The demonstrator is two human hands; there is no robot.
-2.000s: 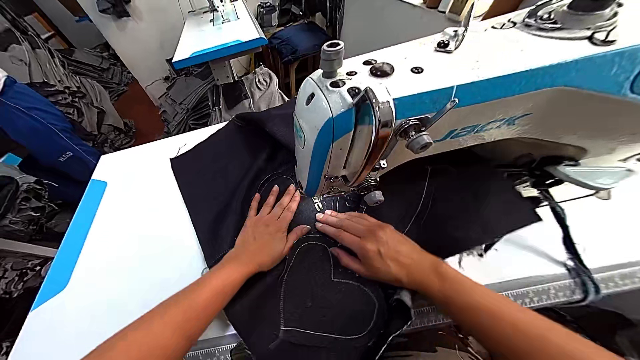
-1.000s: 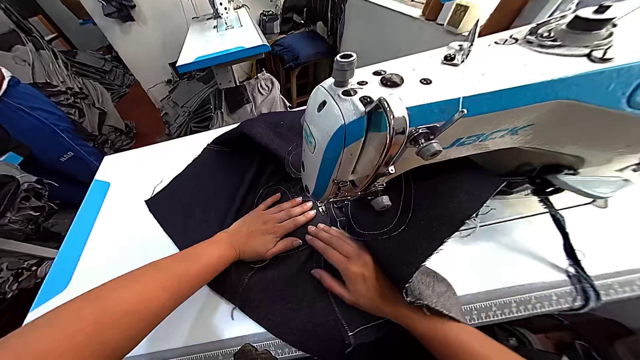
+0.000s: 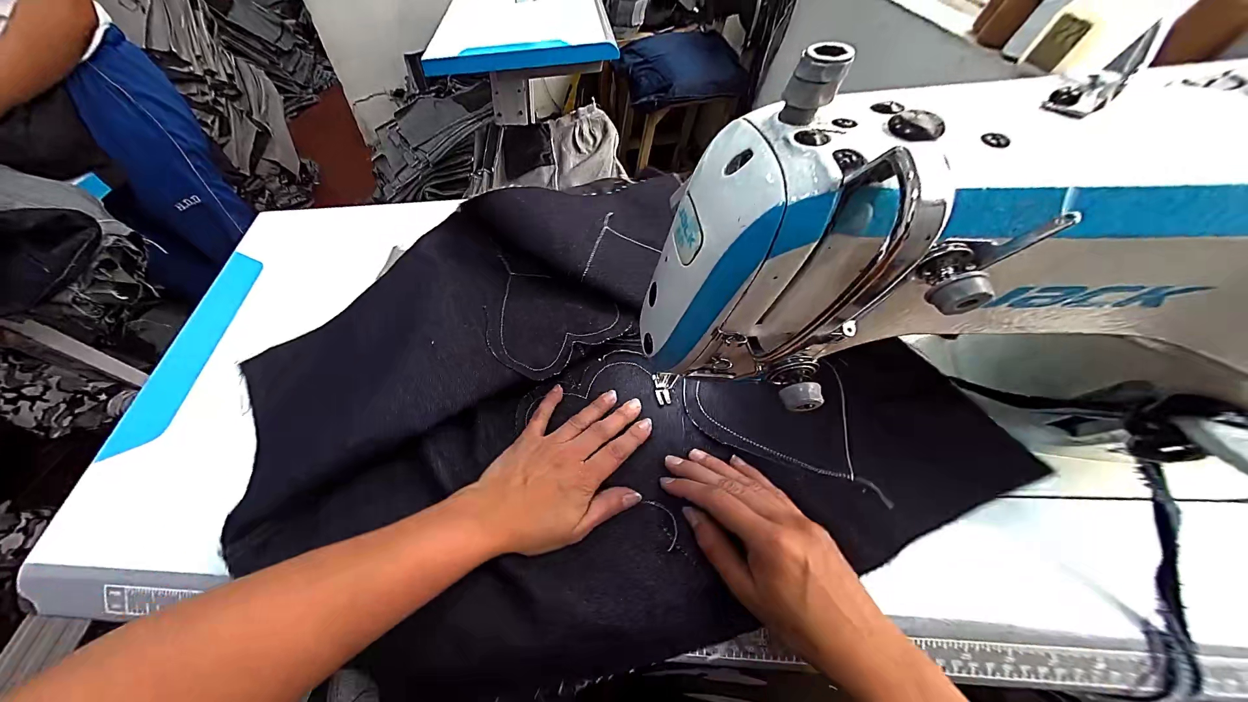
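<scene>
Dark denim-like fabric (image 3: 361,419) lies spread under the head of a Jack sewing machine (image 3: 751,244). Pale stitching outlines several curved, heart-like shapes on it. The presser foot (image 3: 664,390) is over the fabric, just beyond my fingertips. My left hand (image 3: 570,473) rests flat on the cloth, fingers spread, to the left of and nearer than the foot. Close by on the right, my right hand (image 3: 756,531) presses the cloth with its fingers nearly together and the thumb bent beneath. Neither hand grips anything; whether the foot touches the cloth cannot be told.
The white machine table (image 3: 302,292) has a blue corner strip and a ruler (image 3: 985,658) along its near edge. Dark cloth strips (image 3: 1165,565) hang at the right. Beyond are a second table (image 3: 522,44) and piles of gray cloth (image 3: 439,136). A person in blue trousers (image 3: 166,146) is at the left.
The fabric has turned and shifted under the machine head, so other stitched outlines now show beside the foot. Both hands have stayed on the cloth near the foot. A person's arm now shows at upper left.
</scene>
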